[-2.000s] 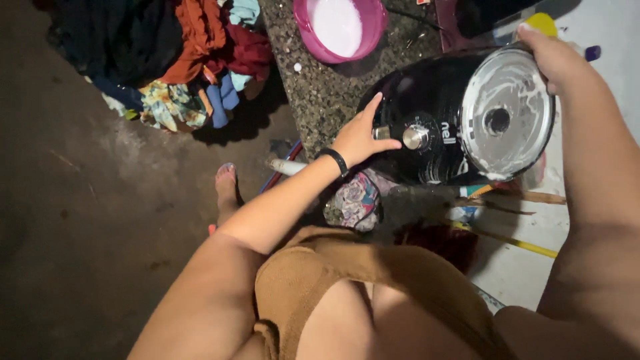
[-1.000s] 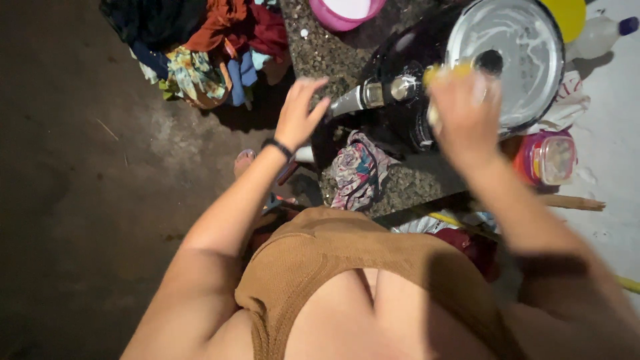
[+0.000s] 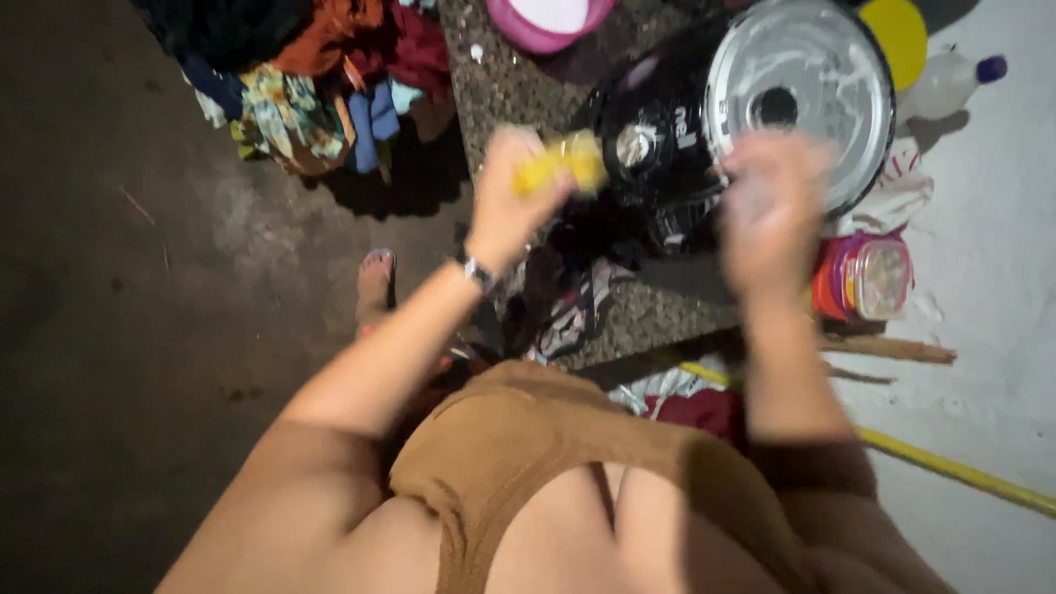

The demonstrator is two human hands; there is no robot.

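Observation:
My left hand (image 3: 516, 186) is closed on a blurred yellow thing (image 3: 565, 163), seemingly a sponge, just left of a black Nell appliance (image 3: 652, 107). The appliance lies on a speckled stone counter, its round metallic end (image 3: 841, 91) streaked with whitish foam and a knob (image 3: 635, 147) on its side. Over the lower left edge of that end is my right hand (image 3: 775, 194); motion blur hides its fingers and whether it touches the surface or holds anything. Below the appliance lies a crumpled patterned cloth (image 3: 577, 309).
A pink bowl (image 3: 532, 33) with white contents stands on the counter (image 3: 487, 91). Piled clothes (image 3: 289, 107) are at upper left. Right of the appliance are a yellow round object (image 3: 895, 41), a bottle (image 3: 945, 87) and a lidded container (image 3: 866, 276). A yellow pole (image 3: 961, 470) lies lower right.
The yellow thing, in my right hand one second ago, is now in my left hand. My right hand has moved onto the appliance's metallic end.

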